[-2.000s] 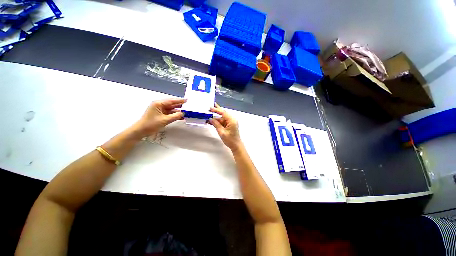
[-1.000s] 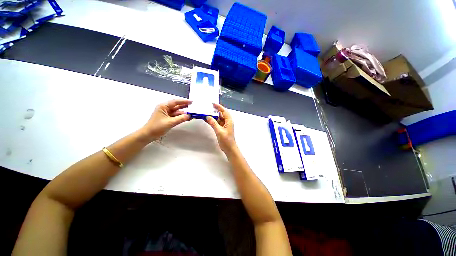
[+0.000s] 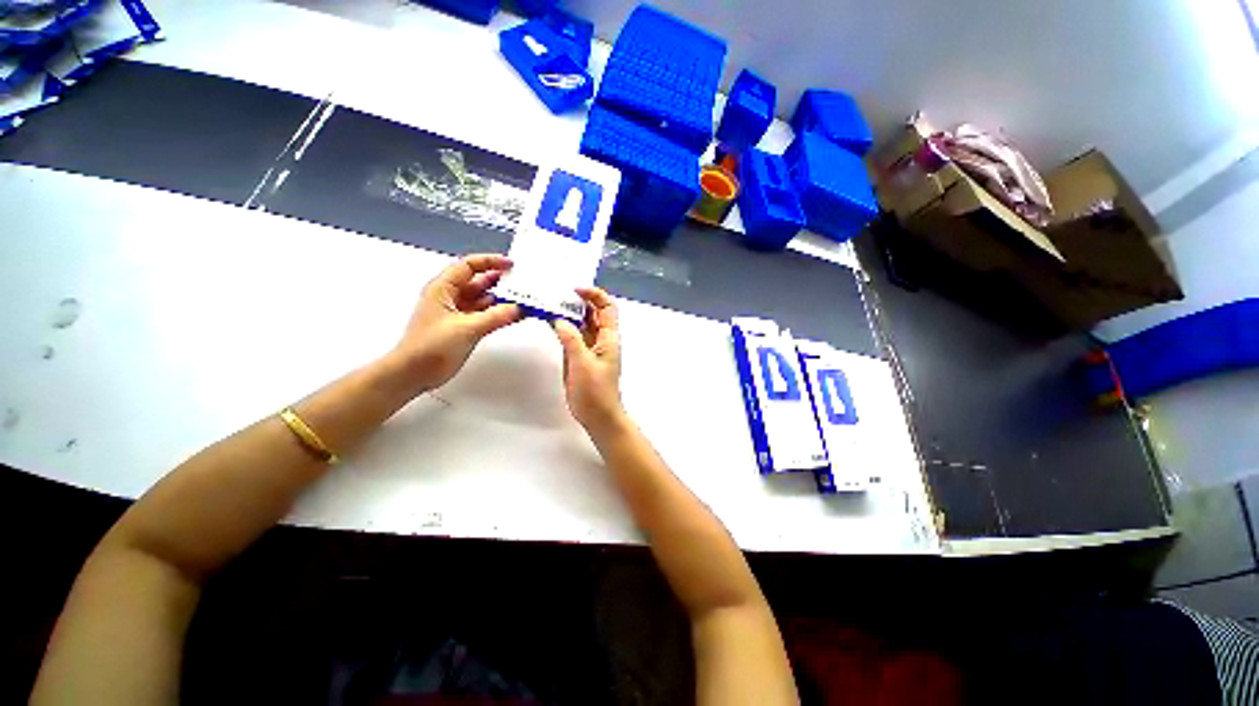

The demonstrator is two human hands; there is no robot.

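A white retail carton (image 3: 559,235) with a dark-blue shape on its face is held between both hands, above the bench and in front of the dark band. Its blue near end is at my fingertips. My left hand (image 3: 453,324) grips its lower left corner. My right hand (image 3: 591,356) grips its lower right corner. Whether the near end flap is closed cannot be told. Two similar cartons (image 3: 782,400) (image 3: 838,414) lie side by side, faces up, on the white bench to the right.
Blue plastic bins (image 3: 660,76) stand at the back, with an orange-yellow ring (image 3: 717,190) between them. Clear plastic strips (image 3: 463,190) lie on the dark band (image 3: 166,138). Loose blue-white cartons (image 3: 62,42) lie far left. An open cardboard box (image 3: 1105,262) is back right.
The held carton has tilted, its far end now leaning right and its full blue shape showing. My right hand has shifted slightly left. The view has shifted slightly.
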